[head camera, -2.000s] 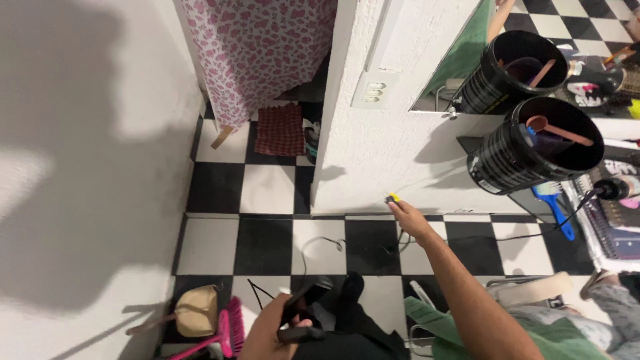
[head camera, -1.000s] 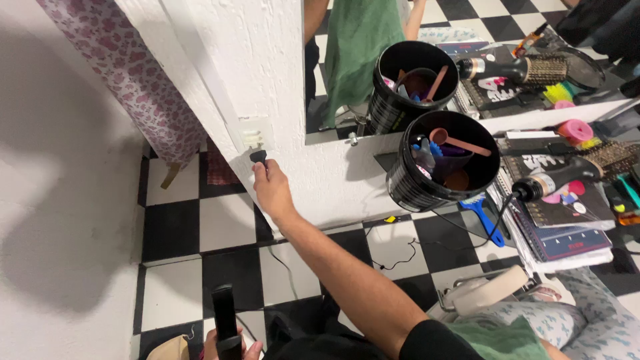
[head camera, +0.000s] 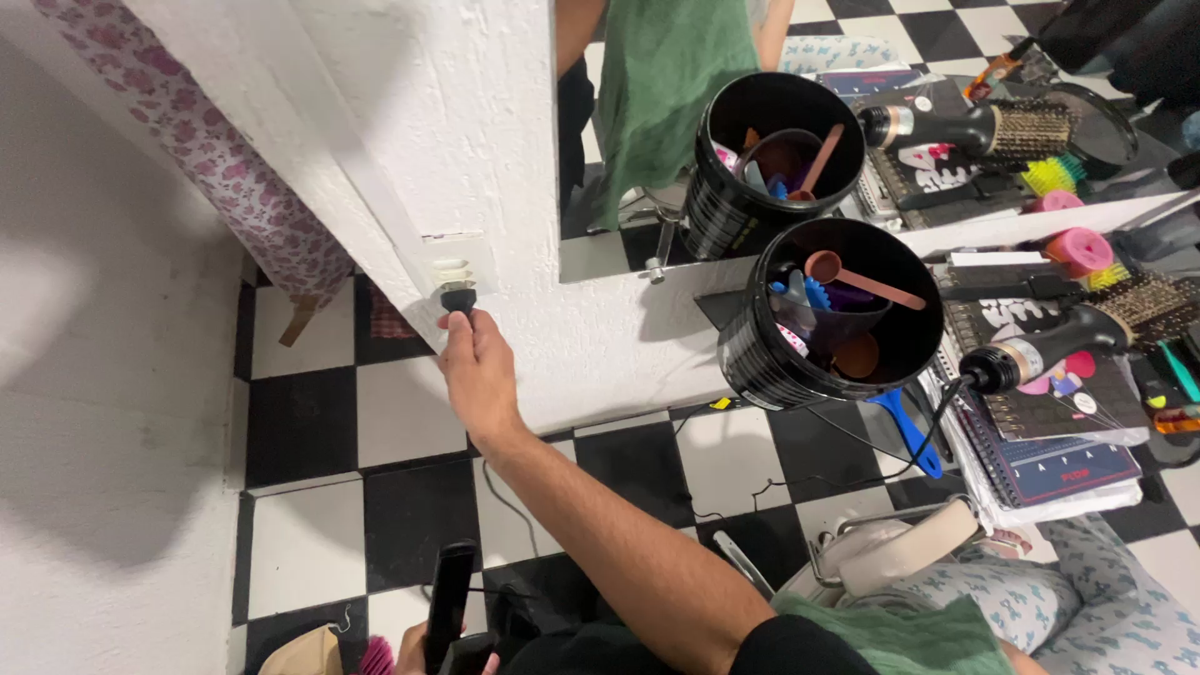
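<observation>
My right hand (head camera: 476, 361) grips a black plug (head camera: 458, 298) at the lower part of a white wall outlet (head camera: 455, 267); how deep its pins sit is hidden. A dark cord (head camera: 511, 506) hangs below that wrist over the floor. At the bottom edge my left hand (head camera: 411, 652), mostly cut off, holds a black hair straightener (head camera: 450, 592), its plates pointing up in the view. Right of the outlet, a black bucket (head camera: 741, 352) holds a brown scoop (head camera: 877, 286) and other small items. A round hot-air brush (head camera: 1050, 349) lies beside it.
A mirror (head camera: 586, 253) adjoins the outlet wall. Notebooks (head camera: 1059, 469) and a blue-handled brush (head camera: 909, 436) lie at right. A thin black cord with a yellow tag (head camera: 720, 403) runs along the floor. A seated person in patterned trousers (head camera: 984, 581) is at lower right.
My right hand has left the spot by the yellow tag near the floor and is at the outlet with a black plug. The view has shifted toward the bucket and the mirror.
</observation>
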